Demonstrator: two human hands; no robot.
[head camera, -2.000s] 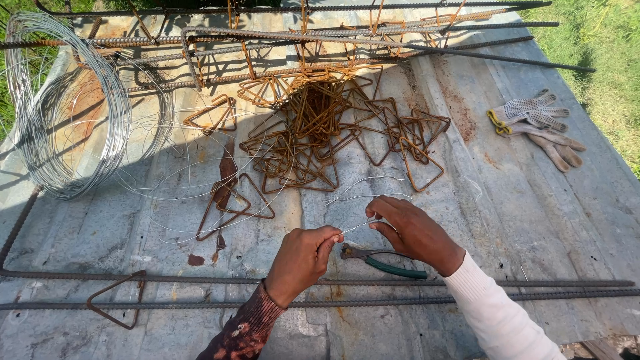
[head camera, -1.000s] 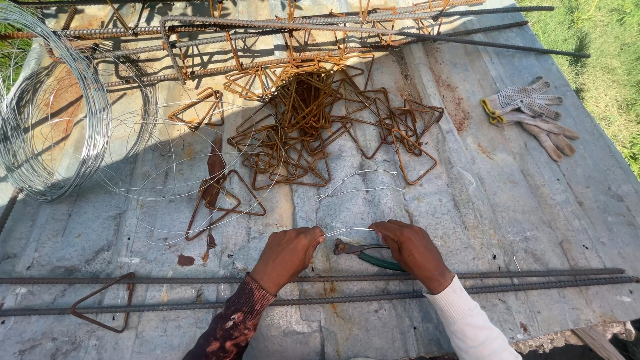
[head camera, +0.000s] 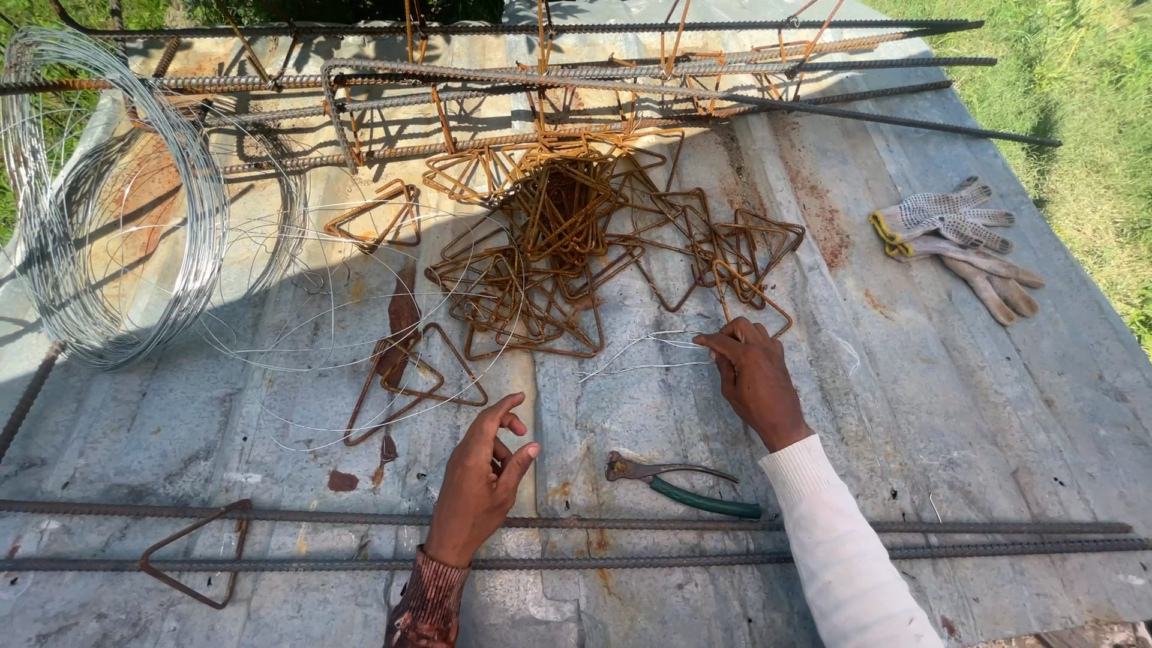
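Note:
My left hand (head camera: 481, 486) is raised over the metal sheet with its fingers apart and holds nothing. My right hand (head camera: 754, 378) pinches thin wire between thumb and fingers, just below the pile of rusty triangular stirrups (head camera: 558, 216). Cut pieces of tie wire (head camera: 630, 367) lie on the sheet to the left of its fingertips. End-cutting pliers (head camera: 684, 481) with one green handle rest between my two forearms. A coil of galvanized wire (head camera: 193, 234) stands at the left, with loose strands trailing from it toward the stirrups.
Two ribbed steel bars (head camera: 630, 524) cross the corrugated metal sheet (head camera: 936, 432) near its front, with a triangular stirrup (head camera: 157, 562) by their left part. A rebar cage (head camera: 540, 81) lies along the back. Work gloves (head camera: 958, 234) lie at the right, near the sheet's edge and the grass.
Both hands held a wire between them over the pliers. They have since parted: my left hand has let go, and my right hand has moved up to the cut wires below the stirrups.

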